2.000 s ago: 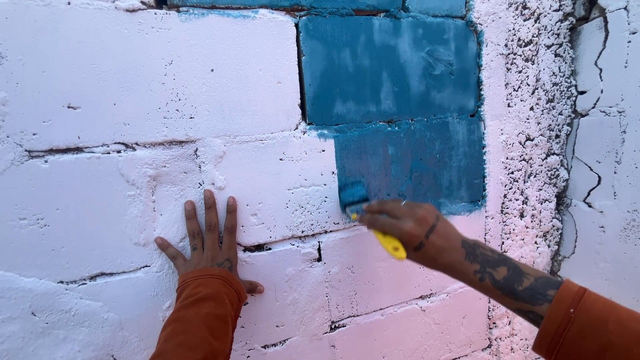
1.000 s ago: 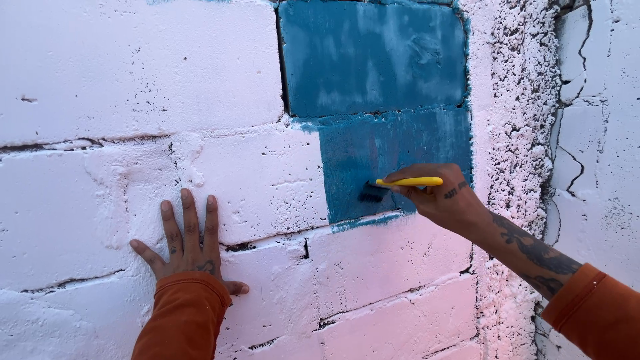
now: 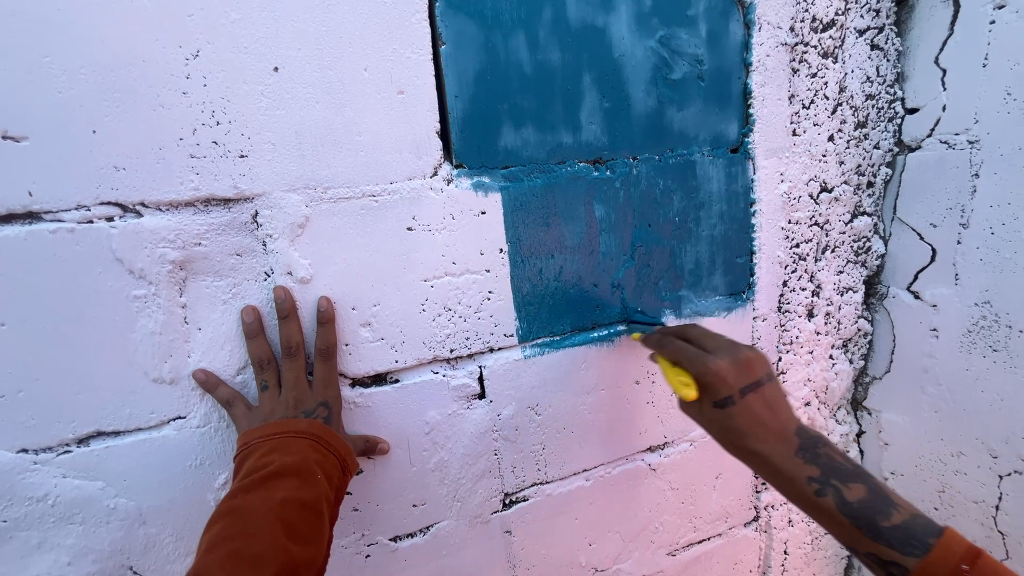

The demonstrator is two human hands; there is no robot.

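My right hand (image 3: 724, 384) is closed around the yellow handle of a paintbrush (image 3: 678, 378). Its bristles, partly hidden by my fingers, touch the lower edge of a blue painted patch (image 3: 608, 248) on the block wall. That edge follows a mortar joint, with a strip of blue just below it. My left hand (image 3: 296, 376) lies with fingers spread against the white block wall (image 3: 400, 280), left of the patch, and holds nothing. Both arms wear orange-brown sleeves.
Another blue block (image 3: 592, 80) is directly above the patch. To the right runs a rough vertical mortar band (image 3: 832, 160), then a dark gap and a cracked white wall section (image 3: 952, 344). Pinkish blocks (image 3: 624, 512) lie below.
My right hand has moved the brush along the patch's lower part, and blue now covers more of the joint at its bottom edge. My left hand stays spread on the wall.
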